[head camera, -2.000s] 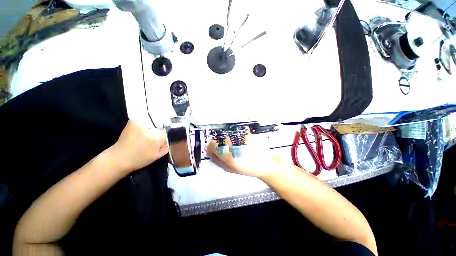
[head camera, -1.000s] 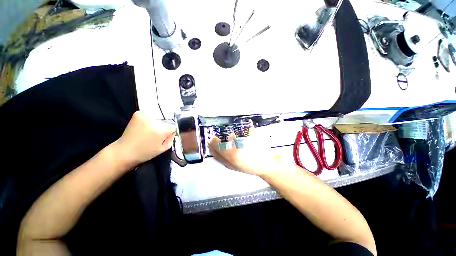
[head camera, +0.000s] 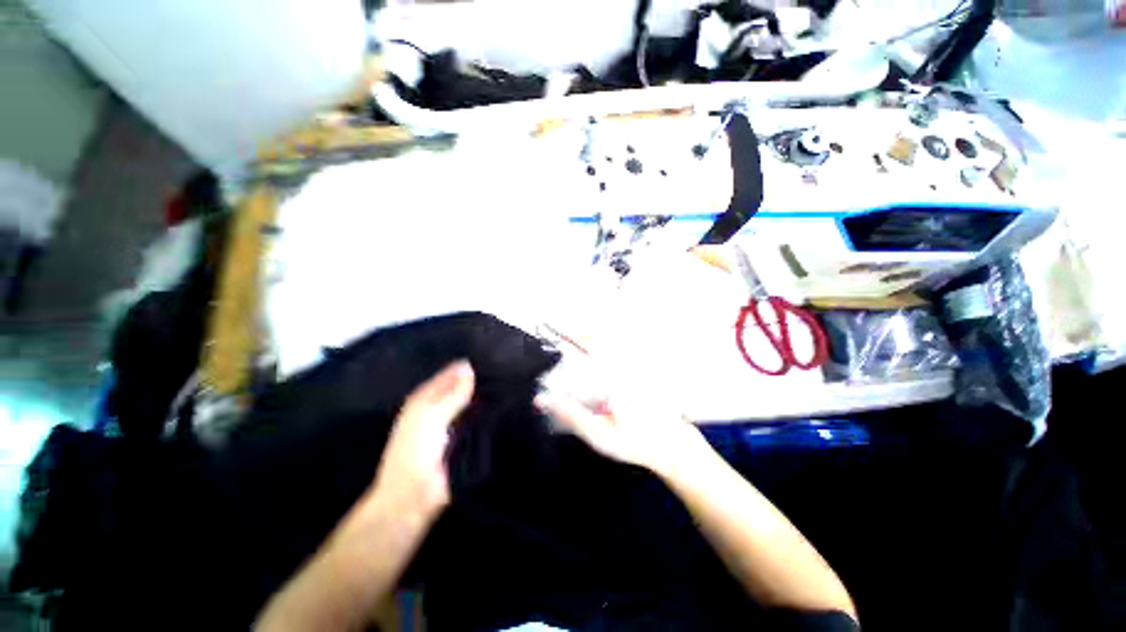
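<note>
A black garment piece lies over the front left of the white table and down over my lap. My left hand holds it, with the thumb on top and the fingers hidden by the cloth. My right hand is at the cloth's right edge; it is blurred, so its grip cannot be made out. The sewing machine stands behind, with its presser foot and needle area beyond my hands and away from the cloth.
Red-handled scissors lie on the table right of my right hand. A plastic-wrapped packet and an upright plastic-wrapped bundle are further right. The dark control panel faces front. A yellow-taped table edge and dark heaped cloth are at left.
The view has pulled back and shows more of the table. Both hands have left the needle area and come nearer my body. The cloth has moved with them onto the table's front.
</note>
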